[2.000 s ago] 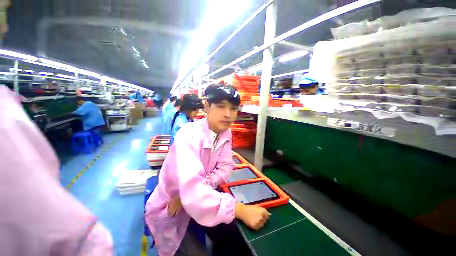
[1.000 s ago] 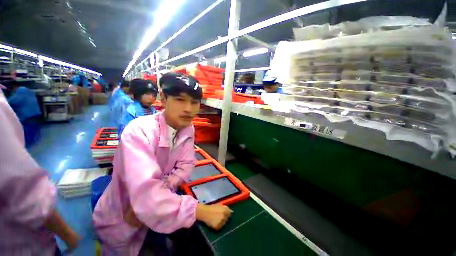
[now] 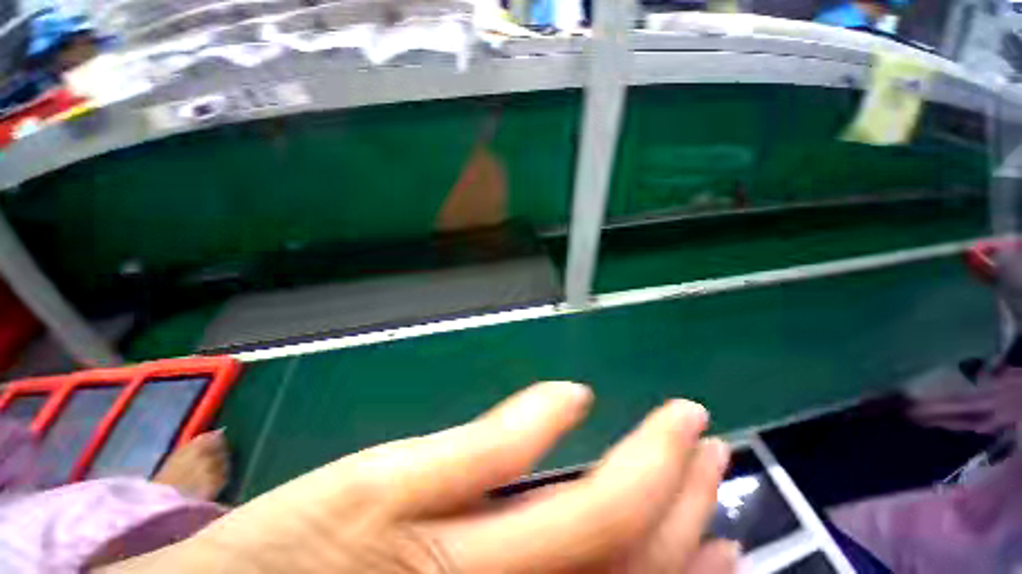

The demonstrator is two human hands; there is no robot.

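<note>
My left hand [image 3: 448, 493], bare and large in the foreground, reaches in from the lower left. Its thumb and fingers are apart and it holds nothing. My right hand is not in view. Just beyond my fingertips, a white tray [image 3: 798, 499] with dark glossy slabs stands at the near edge of the green bench [image 3: 448, 387], partly hidden by my hand and the lower rim. Red foam frames [image 3: 221, 387] holding tablets [image 3: 149, 426] lie on the bench at the left.
Another person's hand [image 3: 200, 465] rests by the red frames. A person in a pink smock [image 3: 953, 521] is at the right edge. A pale post [image 3: 594, 168] rises from the bench's far edge. A yellow tag [image 3: 889, 101] hangs from the shelf [image 3: 493, 70]. Red item [image 3: 984, 260] at far right.
The view has swung right and down, onto the bench. My left hand has come into the foreground. The seated neighbour is now mostly out of view at the left; the white tray has appeared.
</note>
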